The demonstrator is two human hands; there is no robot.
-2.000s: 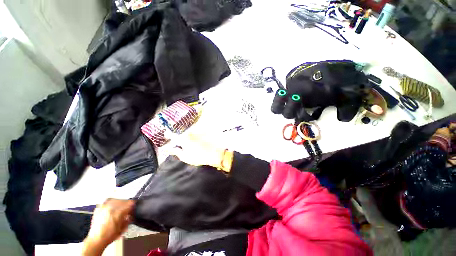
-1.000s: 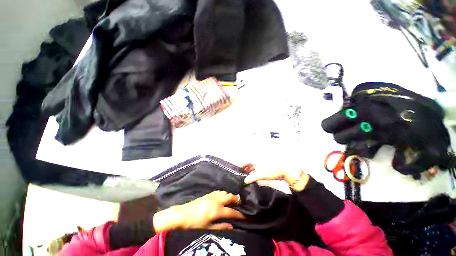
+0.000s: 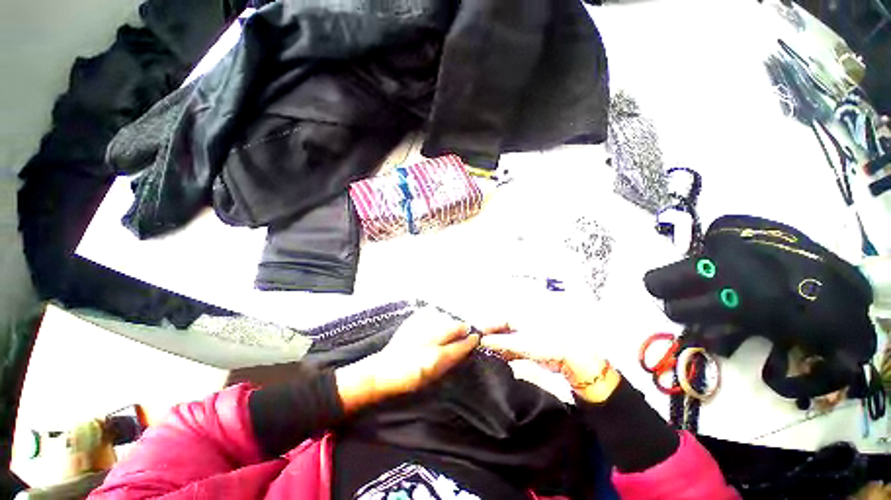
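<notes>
The black garment lies across the lap at the table edge, with a silver trim line along its upper edge. My left hand pinches the garment edge with bent fingers. My right hand holds the same edge, its fingertips touching or nearly touching the left ones. Any needle or thread between the fingertips cannot be made out.
Behind the hands lie a striped bundle, small dark snips, loose silver beads and piled black garments. Right are red-handled scissors, a tan ring, thread cones and a black bag.
My left hand has moved from low at the left, over the garment, up to its trimmed edge. My right hand has come back near the lap and meets it. The view has shifted.
</notes>
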